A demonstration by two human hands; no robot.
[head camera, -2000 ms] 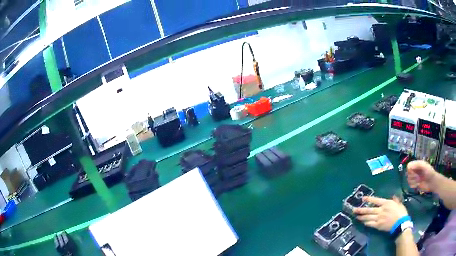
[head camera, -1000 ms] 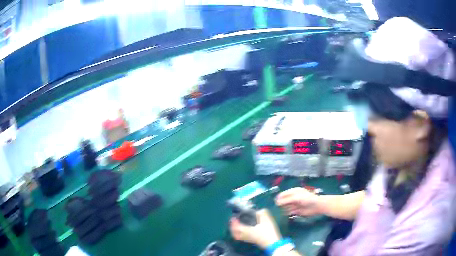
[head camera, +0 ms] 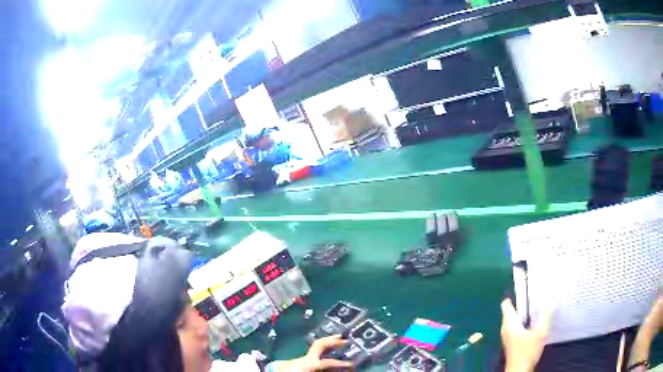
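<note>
The clipboard (head camera: 574, 290) with a white printed sheet is tilted at the right. Its dark clip (head camera: 521, 290) is on the left short side. My left hand (head camera: 525, 336) grips the clipboard's lower left corner beside the clip. My right hand (head camera: 649, 336) is at the lower right edge of the picture, below the sheet and partly cut off, with a dark band at the wrist. Its fingers are hard to make out, and I cannot tell whether it holds anything.
A person in a pale cap (head camera: 109, 290) sits at the lower left, one hand (head camera: 327, 356) on the grey-black units (head camera: 372, 336). Power supplies (head camera: 243, 296) show red digits. A blue-pink card (head camera: 426, 333), loose assemblies (head camera: 424, 260) and a black tray (head camera: 520, 138) are on the green bench.
The view has swung right, then far left along the bench. The clipboard, nearly out of view one second ago, is now at the right, with both my hands in view.
</note>
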